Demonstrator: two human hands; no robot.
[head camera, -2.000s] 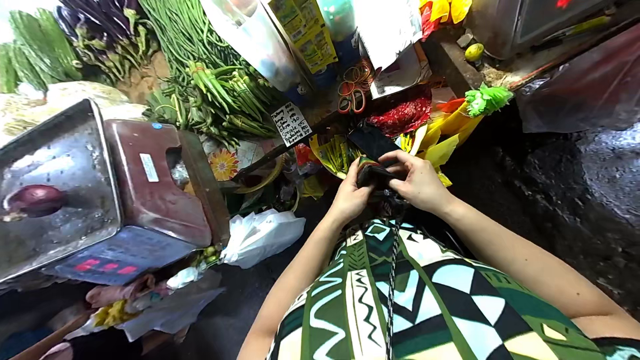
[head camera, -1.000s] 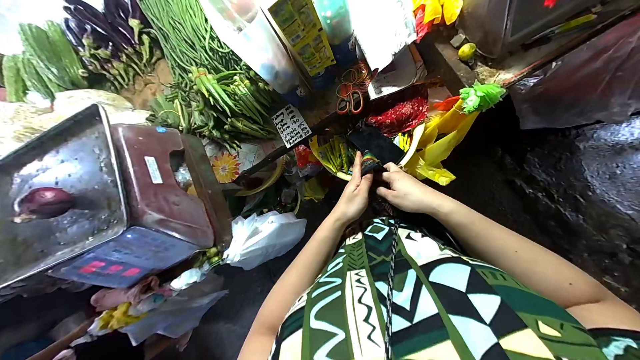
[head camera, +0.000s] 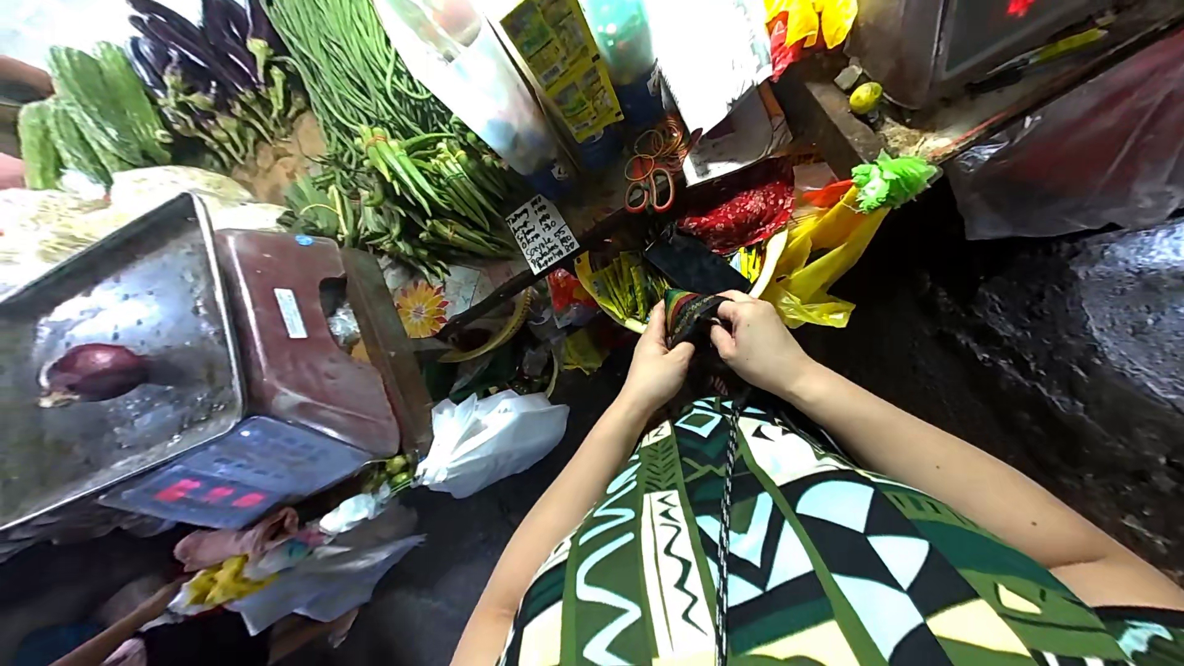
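Note:
My left hand (head camera: 659, 365) and my right hand (head camera: 757, 340) are close together in front of my body. Between them they grip a small dark fabric pouch (head camera: 689, 314) with striped red, yellow and green trim. Its opening and contents are hidden. Just beyond the pouch lies a flat black object (head camera: 698, 265), over a basket with yellow packets (head camera: 627, 285). A red mesh bundle (head camera: 740, 215) sits behind that. Red-handled scissors (head camera: 650, 191) rest on the stall counter. A braided cord (head camera: 727, 518) hangs down my patterned garment.
On the left a weighing scale (head camera: 310, 342) carries a red onion (head camera: 97, 372) on its metal pan. Long beans (head camera: 347, 74), eggplants (head camera: 208, 55) and okra (head camera: 416, 176) lie behind. A white plastic bag (head camera: 495, 439) hangs beside the scale. Another person's arms (head camera: 139, 620) show at lower left.
Both hands have shifted slightly on the dark pouch, and its striped trim shows now. The flat black object beyond them lies differently from two seconds ago.

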